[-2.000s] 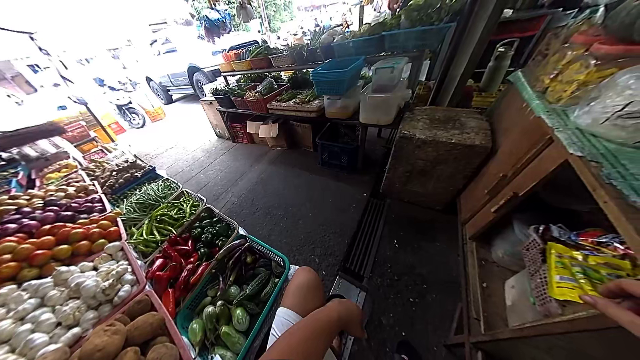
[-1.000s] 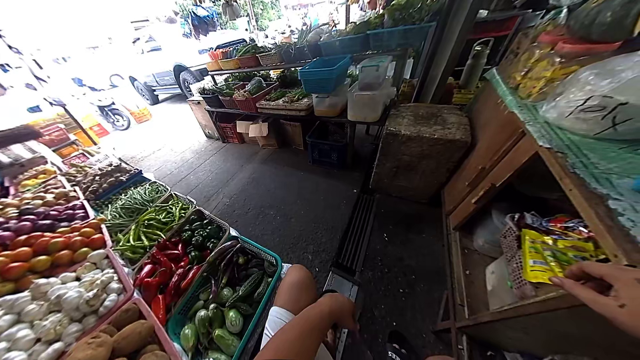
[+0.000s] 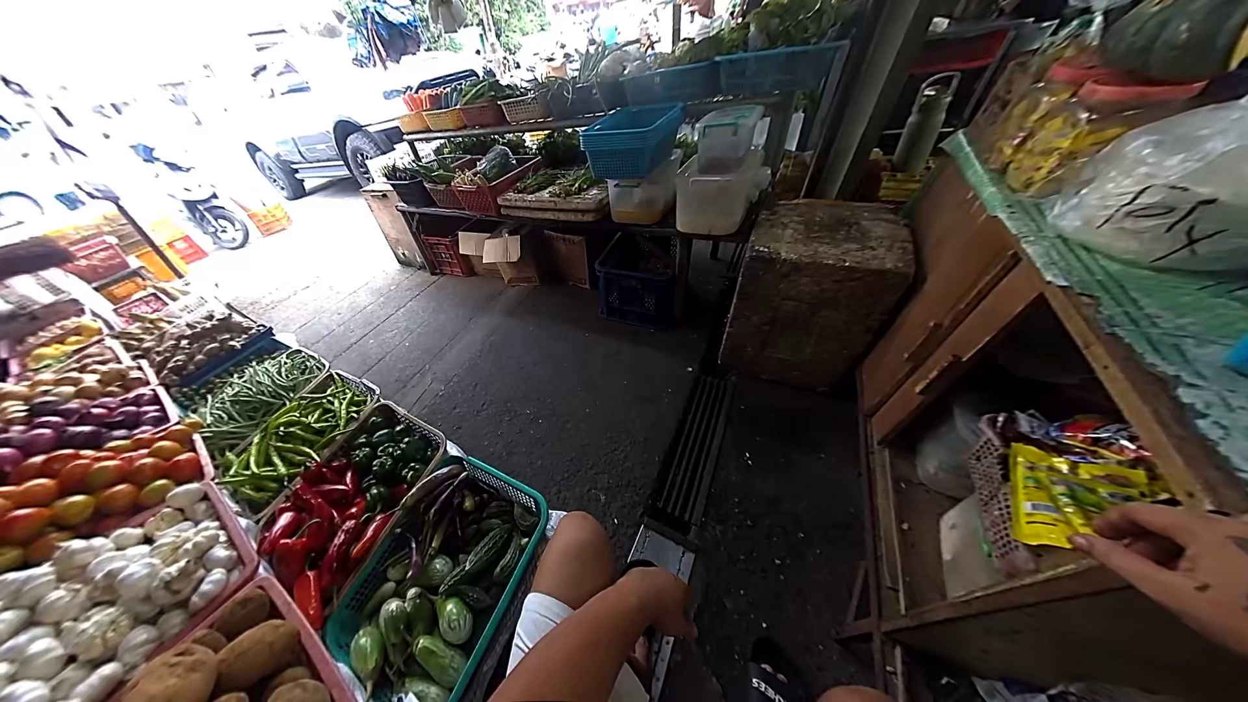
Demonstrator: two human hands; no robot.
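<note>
At the right, the fingertips of my right hand [image 3: 1170, 565] touch the edge of yellow sachets [image 3: 1053, 497], which lie with other packets in a pink perforated plastic basket [image 3: 990, 478] inside a wooden cabinet. Whether the fingers grip a sachet is unclear. My left hand [image 3: 658, 600] hangs beside my knee at bottom centre, above a metal floor strip; no object shows in it, and its fingers are partly hidden. Left of my leg stands a teal basket [image 3: 536, 546] of eggplants and bitter gourds.
Trays of red peppers [image 3: 327, 517], garlic [image 3: 127, 585], potatoes [image 3: 258, 648] and tomatoes [image 3: 117, 478] fill the left. A concrete block [image 3: 819, 292] stands beside a floor grate [image 3: 692, 448]. Behind are vegetable shelves with blue baskets [image 3: 634, 136]. The wooden cabinet [image 3: 1014, 283] borders the right.
My right hand stays by the yellow sachets, its fingers now reaching over their edge. My left hand remains by my knee. The view has shifted slightly.
</note>
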